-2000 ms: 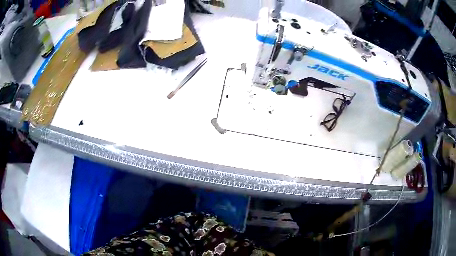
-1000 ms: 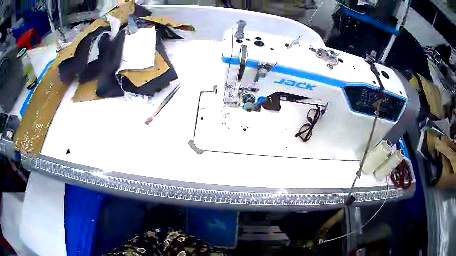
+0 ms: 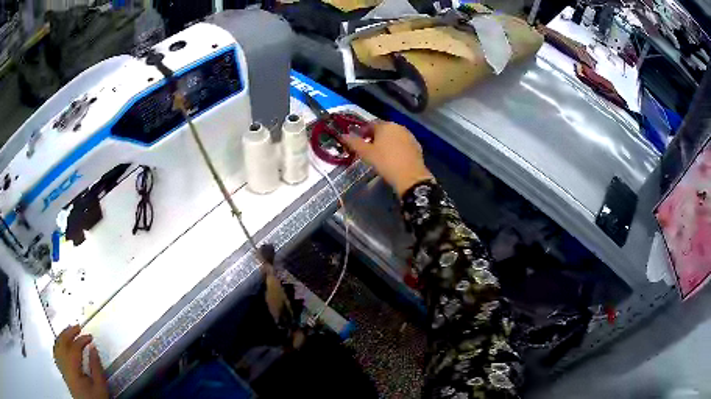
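My right hand is at the right end of the machine table, its fingers on the red handles of the scissors. The scissors lie beside two white thread cones, dark blades pointing away. My left hand rests at the table's front edge at the lower left, fingers apart, cut off by the picture's edge; nothing shows in it. A cord hangs slack from the white sewing machine across the table's front edge. Dark eyeglasses hang by the machine's arm.
A grey side table stands to the right, bearing tan paper patterns at its far end and a black phone near its edge. A gap separates it from the machine table. A pink patterned piece is at the far right.
The view has swung right, bringing the side table into sight. Both hands have come into view, the right one reaching the scissors and taking hold of their handles.
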